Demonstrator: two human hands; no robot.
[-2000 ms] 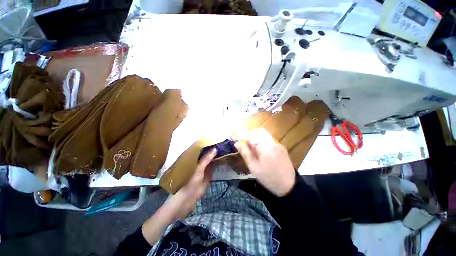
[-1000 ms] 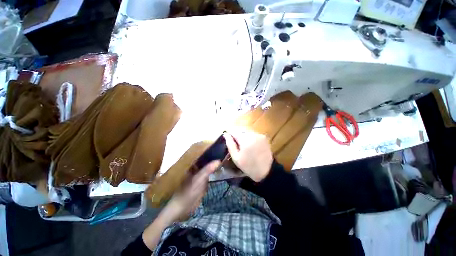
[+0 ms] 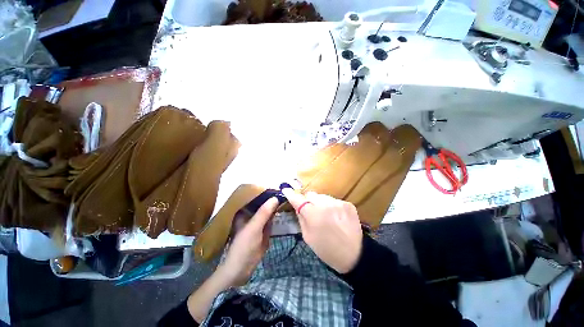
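A brown panel (image 3: pixel 221 217) lies slanted at the table's front edge, its rounded lower end hanging toward my lap. Its dark navy side (image 3: pixel 259 200) shows where it is folded. My left hand (image 3: pixel 251 237) grips the dark part from below, thumb on top. My right hand (image 3: pixel 325 225), with a red band on a finger, pinches the panel's upper end close to my left thumb. Whether the right fingers hold a small tool cannot be told. More brown panels (image 3: pixel 378 175) lie fanned just beyond my right hand, partly washed out by lamp glare.
A white sewing machine (image 3: pixel 461 83) stands at right, with red-handled scissors (image 3: pixel 446 171) beside it. Stacked brown panels (image 3: pixel 163 144) and a tied brown bundle (image 3: pixel 40 153) lie left, near a white strip loop (image 3: pixel 91 124). A side tray (image 3: pixel 168 273) sits below the left edge. A control box (image 3: pixel 515 19) is atop.
My right hand has turned and lies lower, its red band now showing. My left hand has shifted up the panel, closer to the right fingers. The dark side is folded smaller. The view has shifted slightly.
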